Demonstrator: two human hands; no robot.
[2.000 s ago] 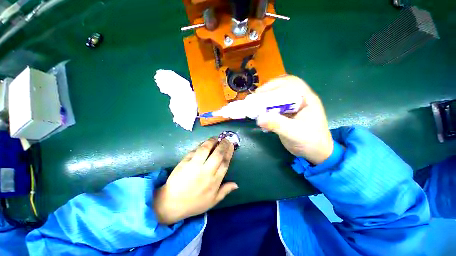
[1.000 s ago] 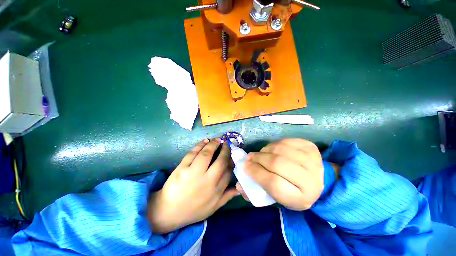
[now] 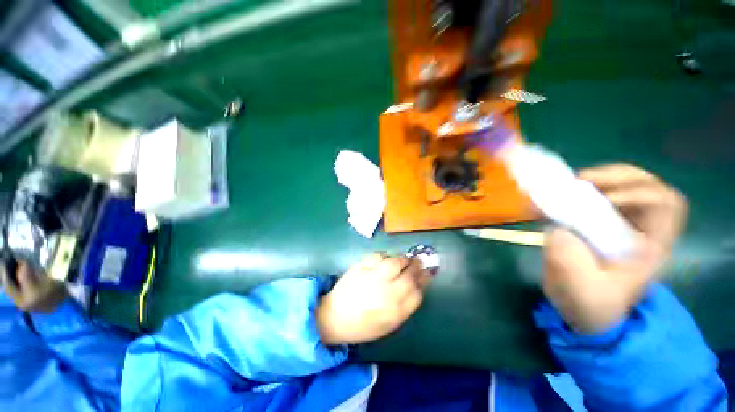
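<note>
A small round silver-and-black workpiece lies on the green bench in front of the orange press. My left hand has its fingertips on the workpiece's left edge. My right hand holds a white glue bottle, blurred, with its blue-purple nozzle end pointing up and left in front of the press. The toggle press stands behind, with its dark toothed locating nest on the orange base. The nest looks empty, though blurred.
A white wipe lies left of the base and a pale strip before it. A white box, a blue unit and cream rolls are at left. Another person's hand shows far left. Small dark parts lie at the back.
My right hand has lifted the bottle from the workpiece and moved it up and right, its nozzle now upward. My left hand stays at the workpiece. The view has shifted left.
</note>
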